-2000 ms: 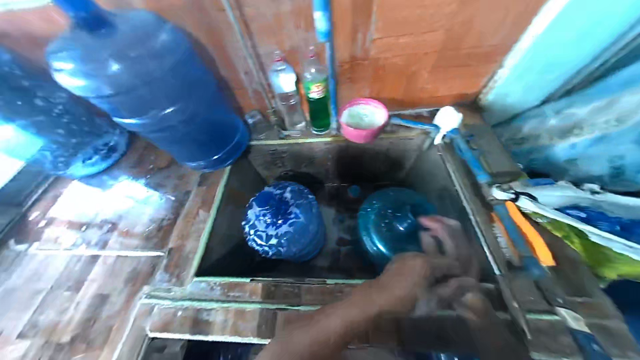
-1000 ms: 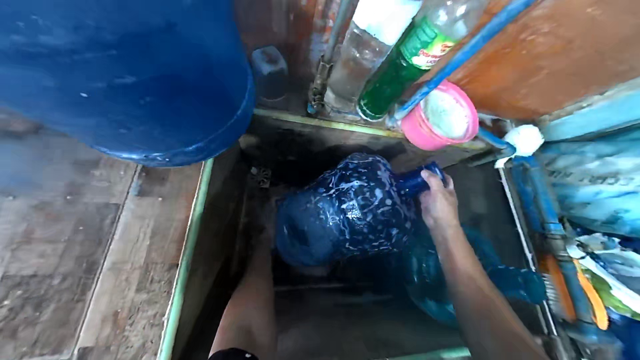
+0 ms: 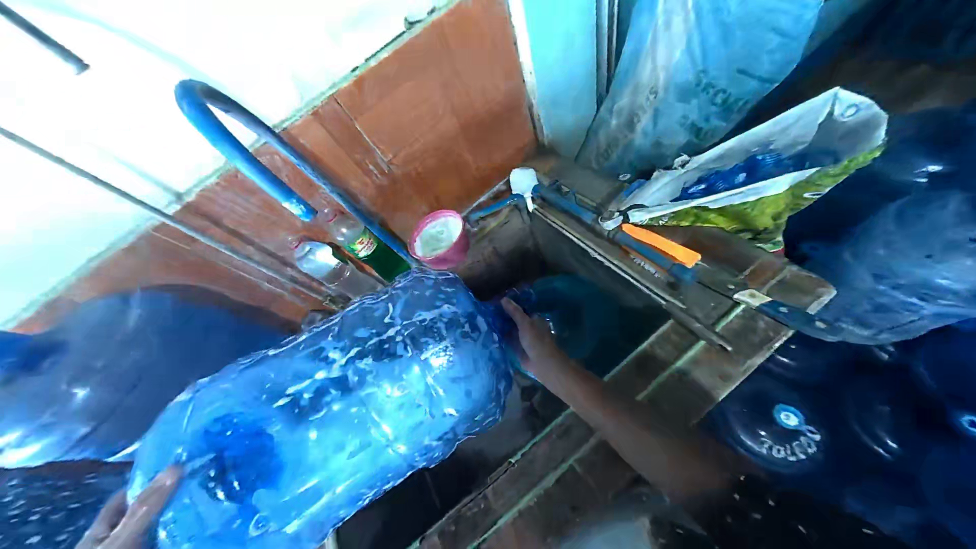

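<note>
A large blue water jug, wet and foamy, is tilted over the sink's edge with its neck toward the basin. My right hand grips it at the neck. At the lower left, my left hand lies against the jug's base, its fingers partly hidden by the frame's edge. Down in the dark basin sits a teal jug, partly shadowed. On the ledge behind stand a green liquid bottle and a clear plastic bottle, beside a pink tub with whitish contents.
A curved blue pipe rises by the tiled wall. Along the right rim lie pipes, an orange-handled tool and an open plastic bag. More blue jugs crowd the right; another large jug stands at left.
The foamy blue jug has come up from inside the basin, where my hands held it a second ago. Two seconds ago my hands were at the teal jug. The view has swung strongly.
</note>
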